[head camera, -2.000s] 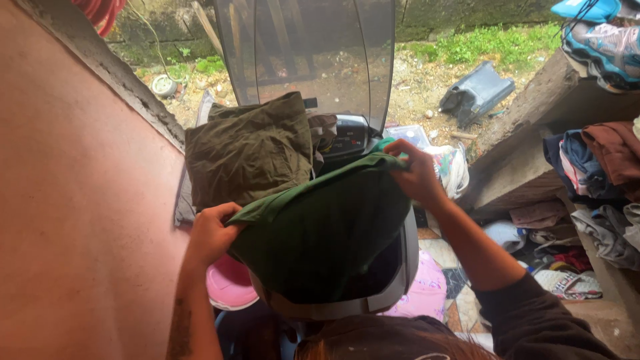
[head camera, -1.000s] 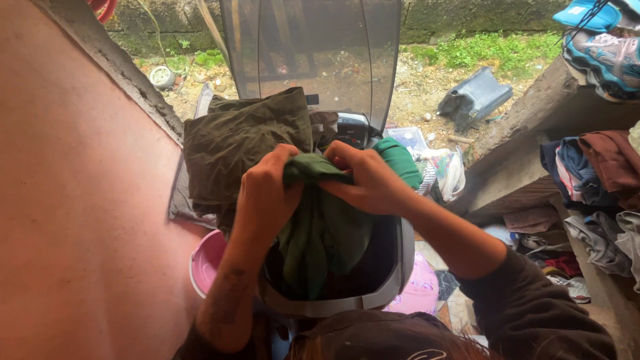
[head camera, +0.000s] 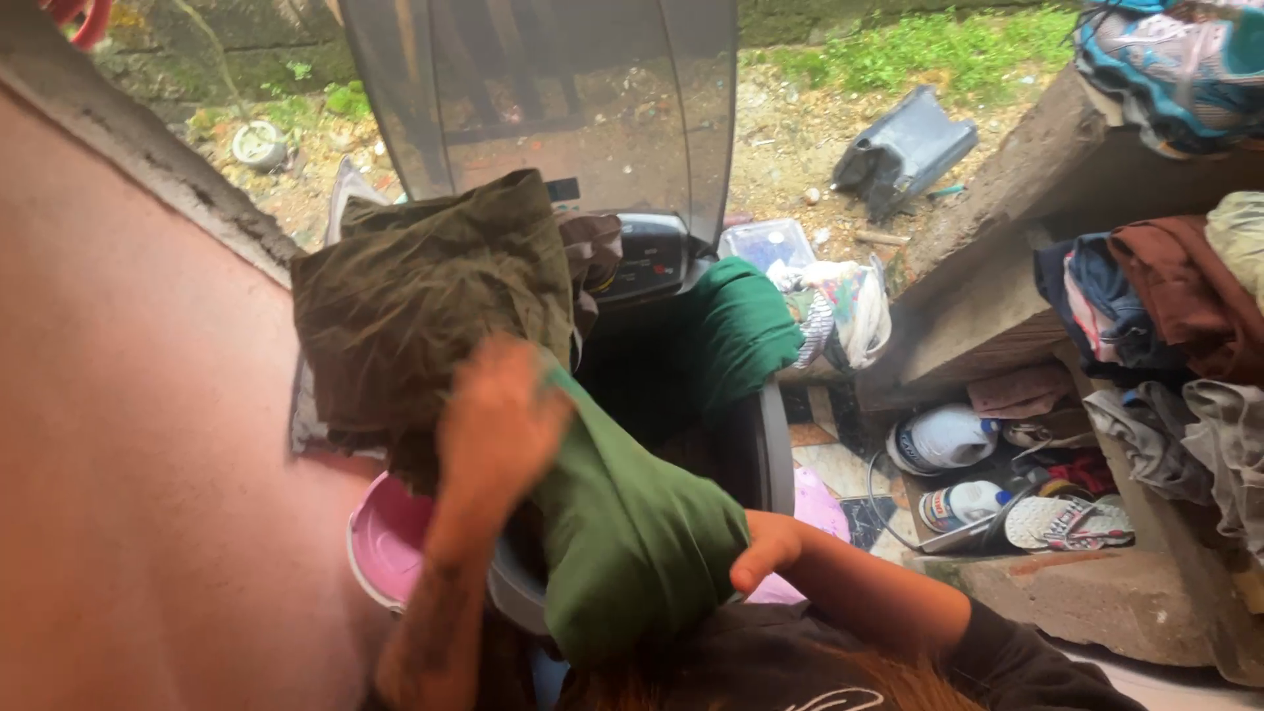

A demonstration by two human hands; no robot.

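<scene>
A green cloth (head camera: 642, 523) hangs over the near rim of a top-loading washing machine (head camera: 775, 444). My left hand (head camera: 504, 425), blurred, is at the cloth's upper end, in front of an olive-brown garment (head camera: 425, 296) draped over the machine's left side; whether its fingers hold the cloth cannot be told. My right hand (head camera: 770, 548) is at the cloth's lower right edge, thumb showing, the other fingers hidden behind the fabric. A darker green cloth (head camera: 746, 331) lies over the machine's right rim. The tinted lid (head camera: 563, 109) stands raised behind the control panel (head camera: 642, 257).
A pink wall (head camera: 148, 425) is at the left, with a pink basin (head camera: 390, 543) beside the machine. Shelves (head camera: 987, 336) at the right hold folded clothes (head camera: 1185, 286), bottles (head camera: 943, 437) and flip-flops (head camera: 1071, 523). A sneaker (head camera: 1175, 69) sits at upper right.
The green cloth, bunched between both hands over the drum a second ago, now lies stretched out near my body. My hands have moved apart, the right one down toward me.
</scene>
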